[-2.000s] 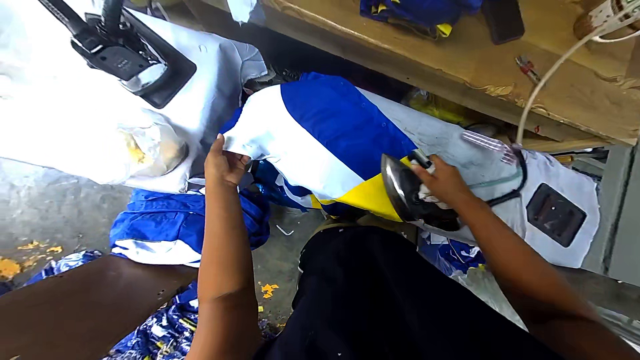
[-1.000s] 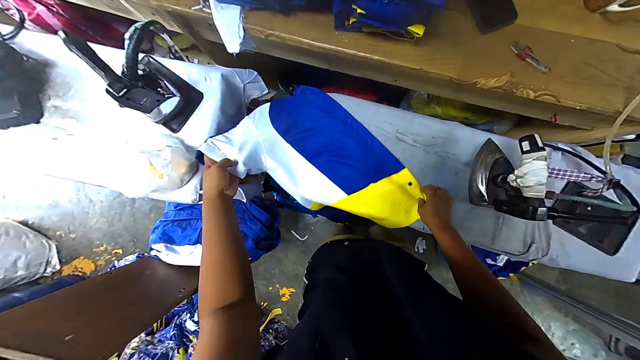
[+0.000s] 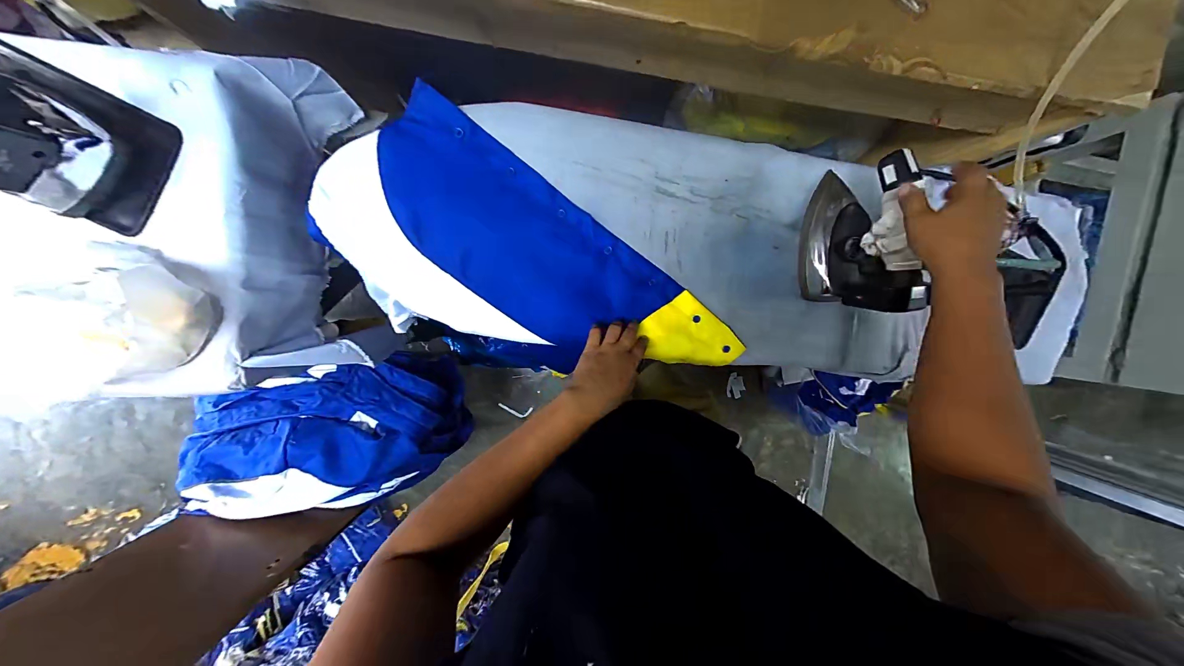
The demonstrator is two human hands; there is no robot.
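A blue, white and yellow garment [image 3: 499, 222] lies over the left part of a narrow padded ironing board [image 3: 731, 222]. My left hand [image 3: 608, 361] rests on its lower edge, where the blue meets the yellow; whether the fingers pinch the cloth is hard to see. At the board's right part stands a steam iron [image 3: 856, 245], its pointed metal soleplate turned to the left and clear of the garment. My right hand [image 3: 957, 217] is closed round the iron's cloth-wrapped handle. A pale hose [image 3: 1054, 79] runs up behind that hand.
On the left, another padded board [image 3: 277, 185] carries a black iron rest [image 3: 148, 176] and a clear plastic bag [image 3: 166, 314]. Below it are a blue and white cloth pile [image 3: 324, 425] and a brown bench [image 3: 185, 573]. A wooden table [image 3: 740, 55] runs along the far side.
My right hand has let go of the garment's yellow end and taken the iron's handle. My left hand has moved right from the white end to the lower edge. The garment now lies differently on the board.
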